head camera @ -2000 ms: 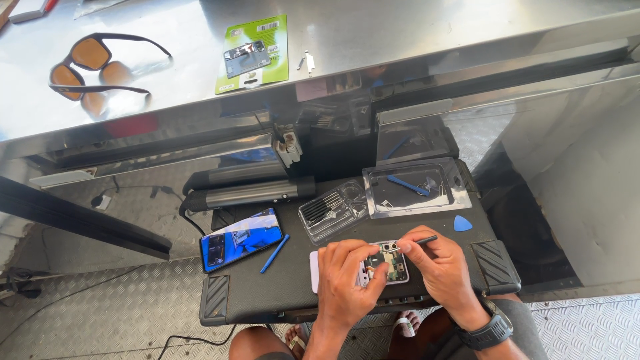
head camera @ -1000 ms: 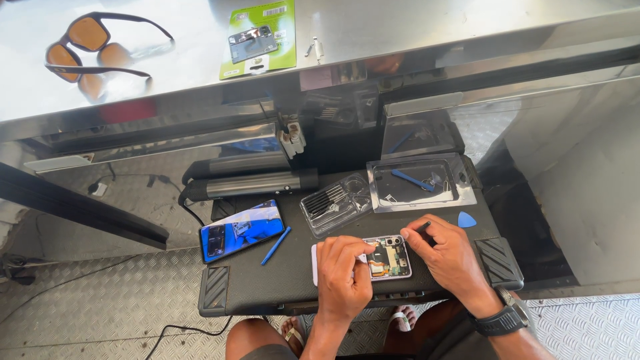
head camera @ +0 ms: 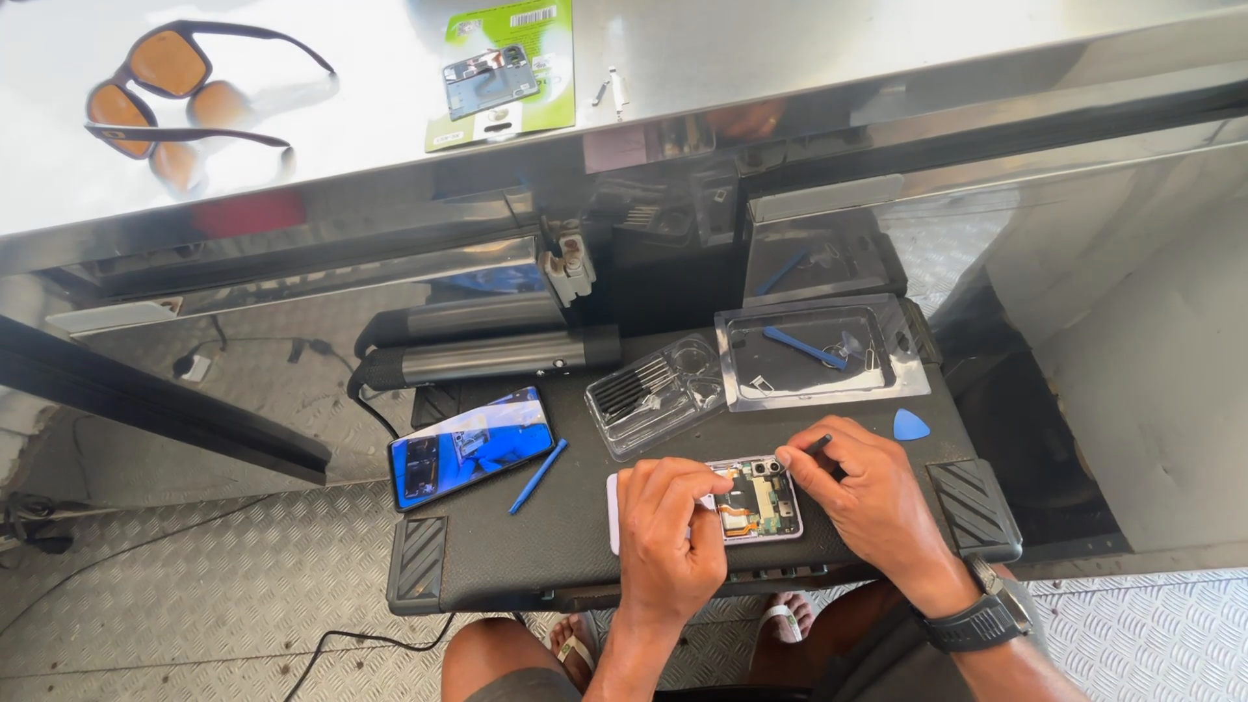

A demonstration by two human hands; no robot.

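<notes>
An opened smartphone (head camera: 765, 502) with bared circuit board and camera lenses lies on a black case (head camera: 575, 487). My left hand (head camera: 668, 531) rests over its left part, fingertips at the board; whether it grips anything is hidden. My right hand (head camera: 863, 487) is at the phone's upper right corner, with a dark thin tool (head camera: 819, 445) between its fingers; the tool's tip is not visible. Beyond the hands lie a clear plastic tray of screwdriver bits (head camera: 634, 390) and a clear tray (head camera: 741, 385) with a blue pry tool (head camera: 804, 348). A blue triangular pick (head camera: 911, 425) lies right of them.
On the case's left are a second smartphone (head camera: 473, 448), its screen lit, and a blue pry stick (head camera: 537, 476). A dark and silver cylindrical device (head camera: 487, 359) lies along the back. Sunglasses (head camera: 171, 60) and a green package (head camera: 556, 68) sit on the metal counter (head camera: 390, 117) above.
Since two seconds ago my left hand has shifted slightly left over the phone. The dark tool in my right hand, hardly visible one second ago, shows more clearly now.
</notes>
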